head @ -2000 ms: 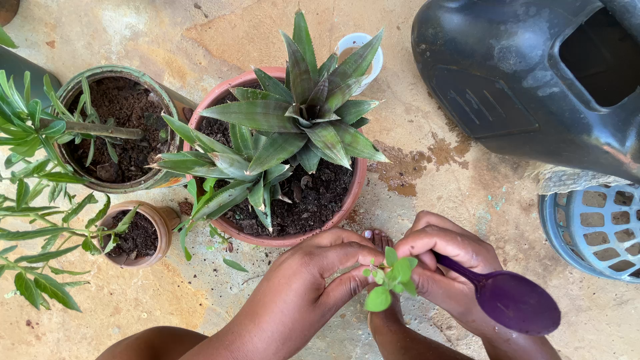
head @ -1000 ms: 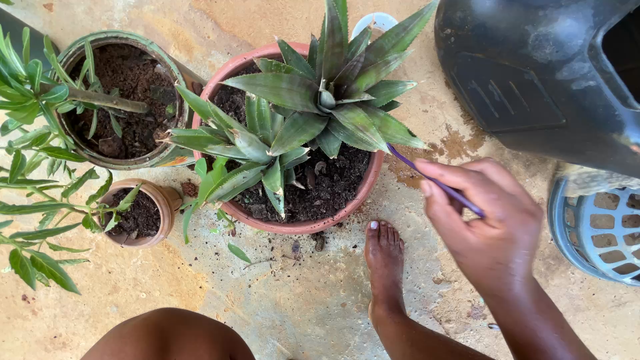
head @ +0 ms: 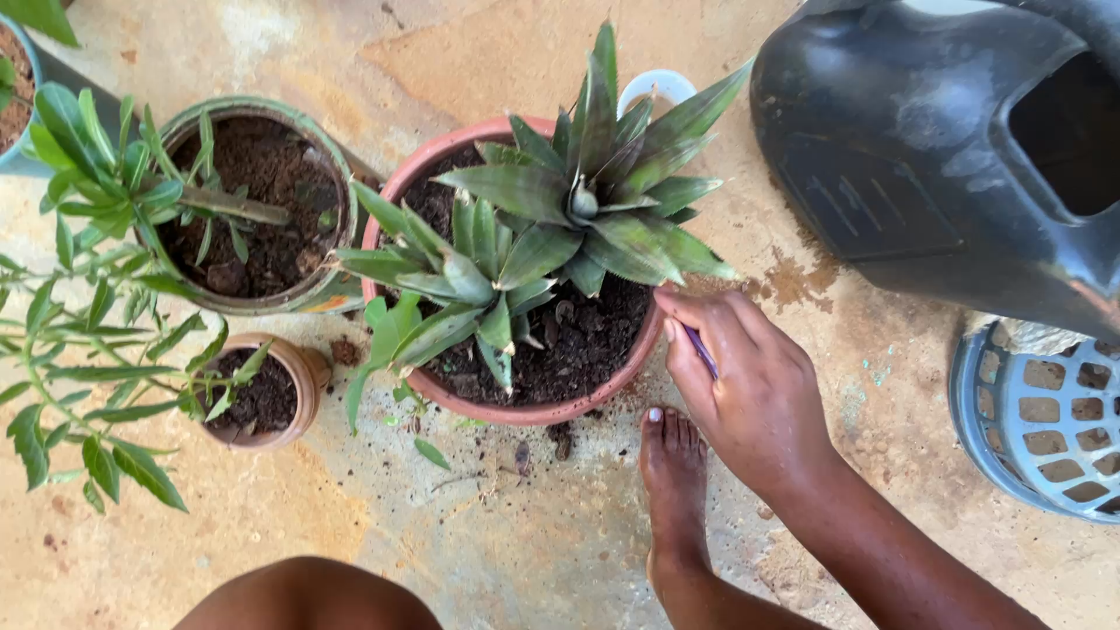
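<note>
My right hand [head: 744,376] is closed around the handle of a purple spoon [head: 701,353] at the right rim of a round terracotta-coloured pot [head: 534,414]. Only a short length of the handle shows; the spoon's bowl is hidden. Two spiky, pineapple-like plants grow in this pot: a larger one [head: 584,203] at the upper right and a smaller one [head: 468,284] at the lower left. Dark soil [head: 586,341] shows between them and the rim. My left hand is out of view.
Left of the big pot stand a green-rimmed pot [head: 241,304] with a thick-stemmed plant and a small clay pot [head: 306,385]. A black plastic container [head: 875,149] and a blue plastic basket [head: 997,437] lie at right. My bare foot [head: 678,499] is below my hand.
Two seconds ago both hands held a small green sprig, with the purple spoon in my right. My left hand and the sprig have left view; my right hand has moved to the pot's right rim.
</note>
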